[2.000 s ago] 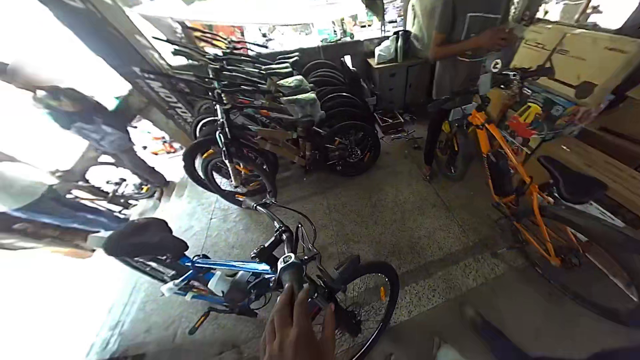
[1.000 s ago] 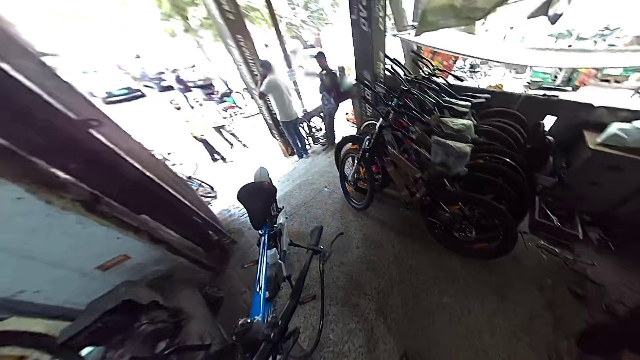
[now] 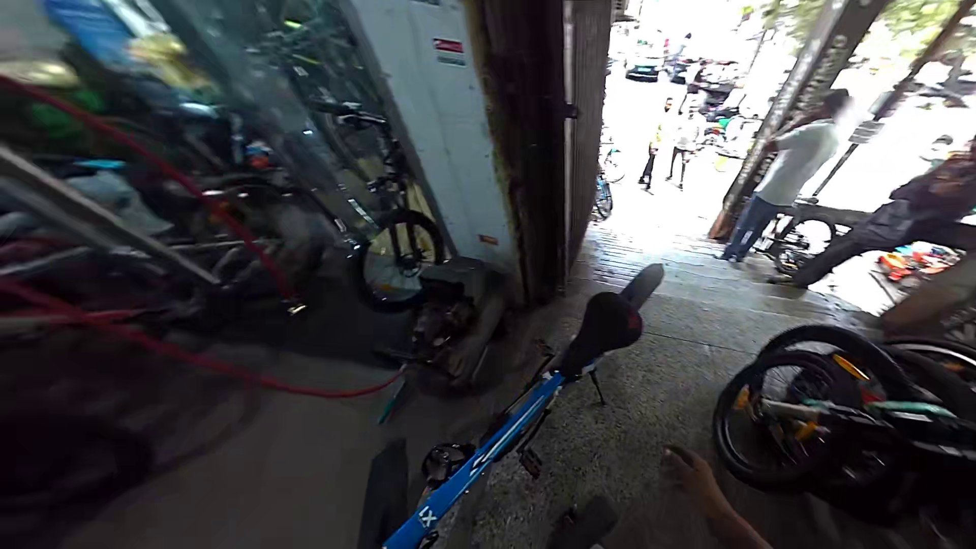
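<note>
The blue bicycle frame (image 3: 476, 465) runs from the bottom edge up toward its black saddle (image 3: 606, 328), with a crank and pedals beside it. My right hand (image 3: 690, 474) reaches in from the bottom right, over the concrete floor between the blue bicycle and the parked black bicycle wheels (image 3: 785, 419). It is blurred, and whether its fingers hold anything cannot be told. My left hand does not show. Dark shapes at the lower edge, on both sides of the frame, are too unclear to name.
A red hose (image 3: 328, 393) curves over the floor at left, near a dark machine (image 3: 450, 320) by a pale wall panel (image 3: 450, 114). Another bicycle wheel (image 3: 400, 259) stands behind it. Beyond the ridged ramp (image 3: 648, 252), a person in a light shirt (image 3: 793, 168) stands near a leaning person (image 3: 900, 206).
The view has swung far to the left. Two seconds ago a hand was at the blue bicycle's handlebar; now the handlebar is not clearly visible and my right hand shows at the lower right.
</note>
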